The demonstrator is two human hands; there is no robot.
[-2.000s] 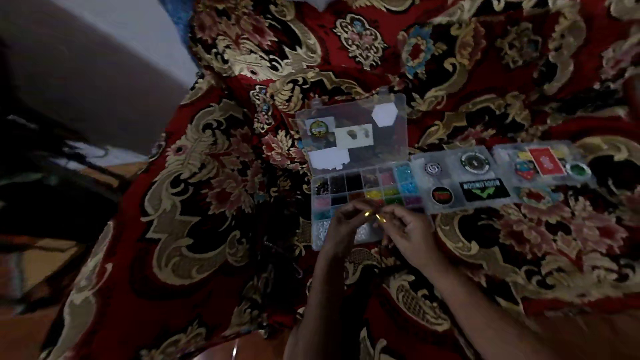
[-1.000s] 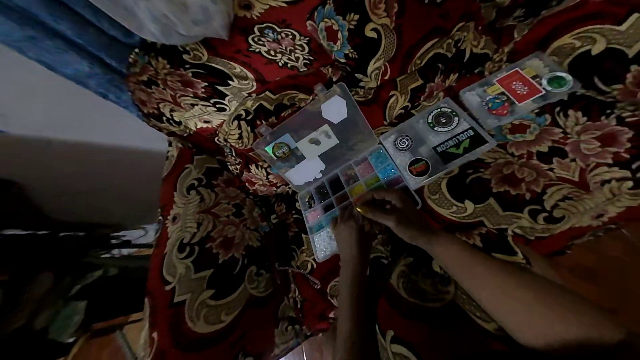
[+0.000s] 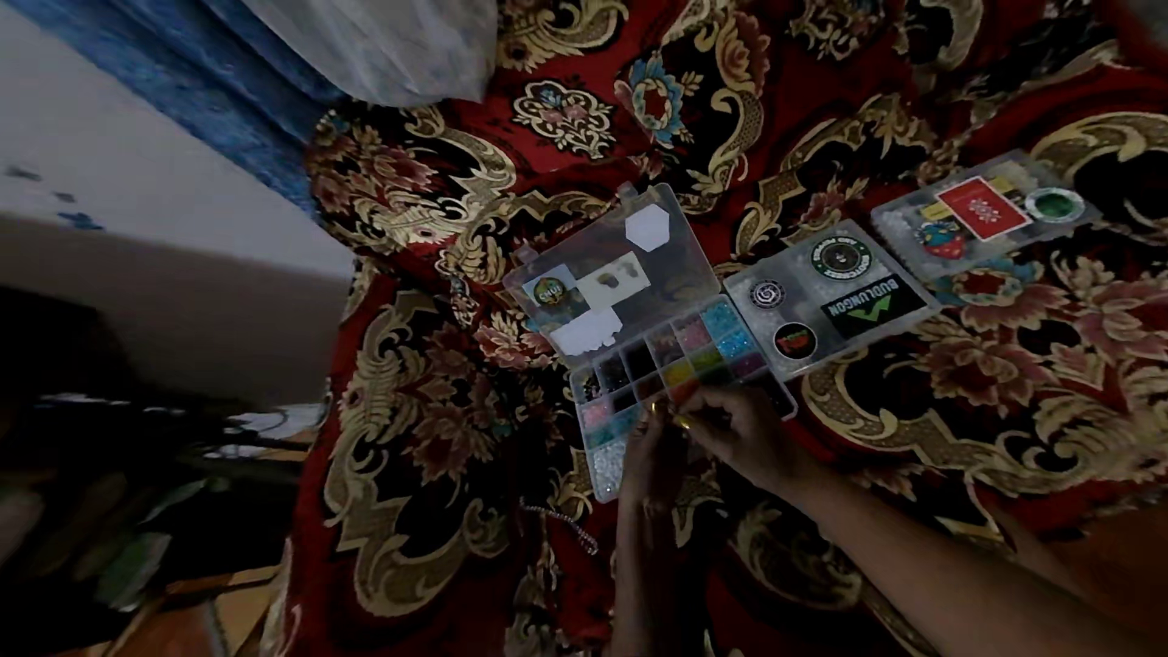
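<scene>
An open clear plastic compartment box [image 3: 600,470] holds beads sorted by colour, its raised lid [image 3: 680,265] bearing stickers and paper pieces. Over its front compartments are both hands, fingertips close together. My left hand [image 3: 650,452] has its thumb and fingers bent near the tips of my right hand [image 3: 735,429], which is curled with thumb and forefinger close together. Yellow nail polish shows on both. Whether anything small is pinched between the fingers is too dark to tell. A short beaded strand [image 3: 570,525] lies on the cloth to the left of my left forearm.
A closed plastic case with round stickers [image 3: 794,301] touches the box's right side; another closed case with a red card [image 3: 1022,242] lies beyond it. Patterned red cloth [image 3: 438,392] spreads beneath everything. Blue fabric [image 3: 219,91] and a pale bag-like item [image 3: 401,46] are at the upper left.
The view has turned and shifted, so the boxes look tilted. Both hands remain close together over the front of the bead box.
</scene>
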